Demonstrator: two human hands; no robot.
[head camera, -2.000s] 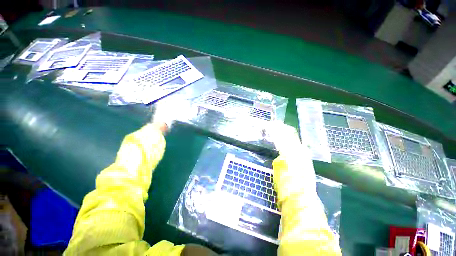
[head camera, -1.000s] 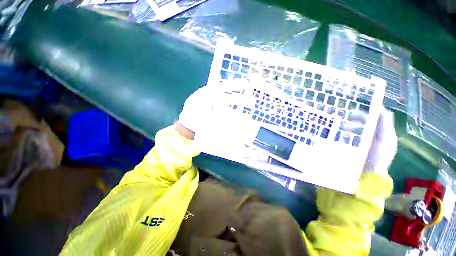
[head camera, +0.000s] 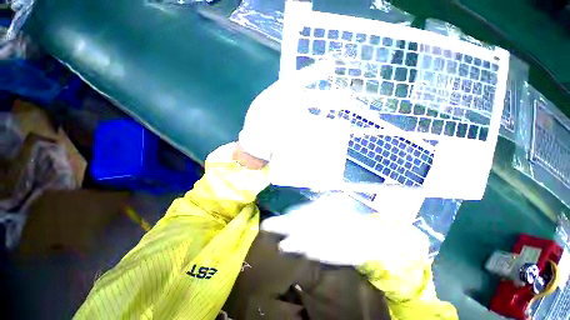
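Observation:
A silver-white laptop palmrest (head camera: 465, 165) with an open key grid is raised over the bench, tilted. My gloved left hand (head camera: 275, 125) grips its left edge, fingers over the face. My gloved right hand (head camera: 334, 228) is at its near edge, fingers extended to the left and holding nothing that I can see; glare hides whether it touches the panel. Another palmrest with dark keys (head camera: 390, 153) lies below and shows through the touchpad opening. Clear plastic (head camera: 440, 219) shows beside it, at the raised panel's near right.
A red tape dispenser (head camera: 512, 297) with a yellow-tan roll (head camera: 551, 280) stands at the lower right of the green bench (head camera: 156, 81). Bagged palmrests (head camera: 553, 134) lie at the far right. A blue bin (head camera: 119, 150) and brown cardboard (head camera: 62, 215) are below the bench at left.
The palmrest was lifted off the far side and brought near me. Since the last earlier frame it has moved up and right in view, and my right hand has left its right edge for the near edge.

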